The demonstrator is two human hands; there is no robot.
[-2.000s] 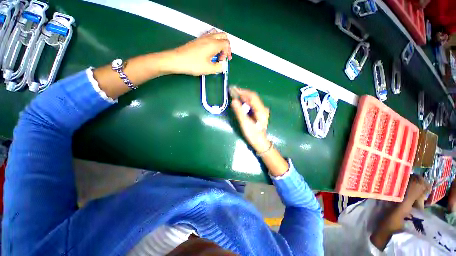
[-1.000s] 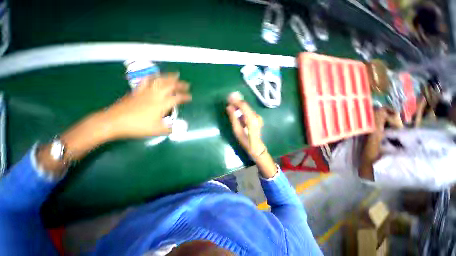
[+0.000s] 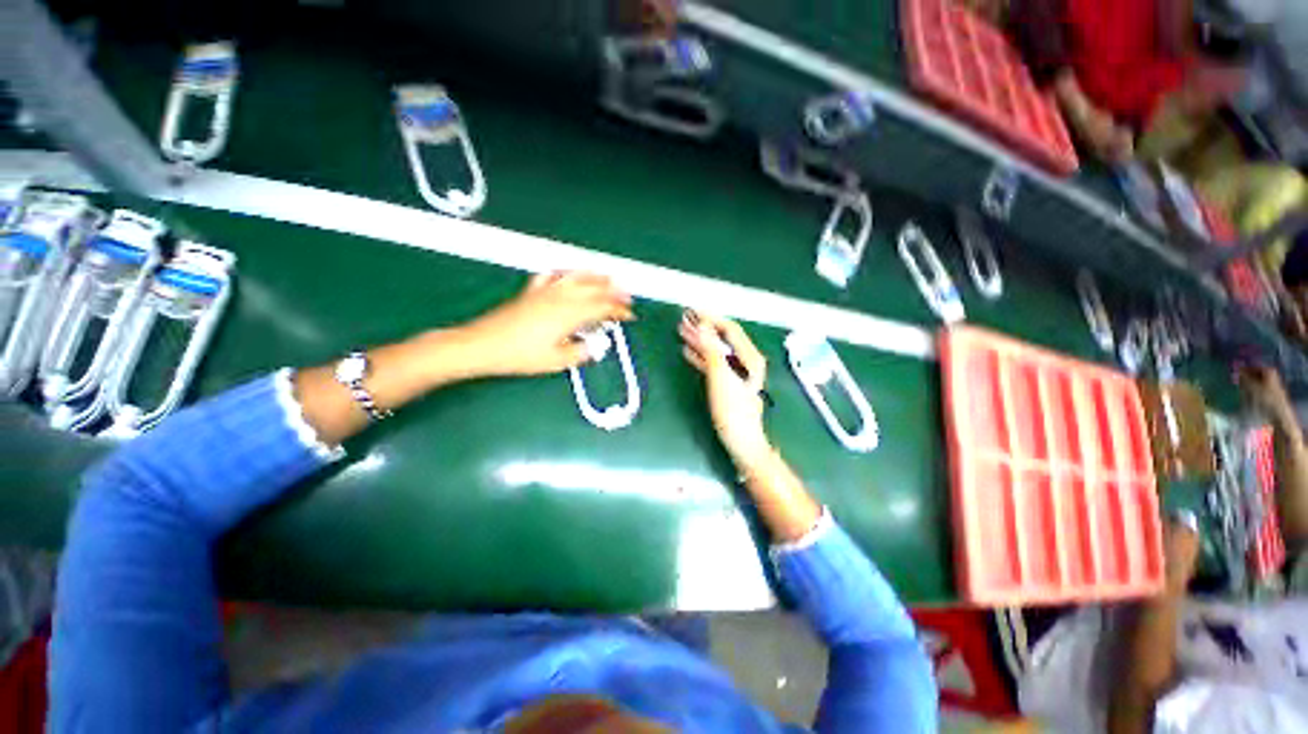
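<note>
A white-grey loop-shaped product (image 3: 614, 420) lies on the green surface in front of me. My left hand (image 3: 562, 324), with a watch on its wrist, grips its head end, and the fingers cover that end. My right hand (image 3: 726, 376) is just right of the loop, not touching it, fingers curled around a thin dark pen-like tool (image 3: 739, 367) partly hidden by them. One single loop (image 3: 835, 393) lies further right. An overlapping pile of loops with blue labels (image 3: 172, 323) lies at the left.
A white strip (image 3: 373, 218) crosses the green surface (image 3: 474, 531) beyond my hands. Several loops lie beyond it, one at the upper left (image 3: 439, 151). A coral compartment tray (image 3: 1054, 466) is at the right, a brown carton (image 3: 1179, 427) beyond it. A person's forearm (image 3: 1148, 645) is at lower right.
The pair of loops near the coral tray is now one. My left hand reached over a labelled loop one second ago and now grips a loop's head end. The view has shifted.
</note>
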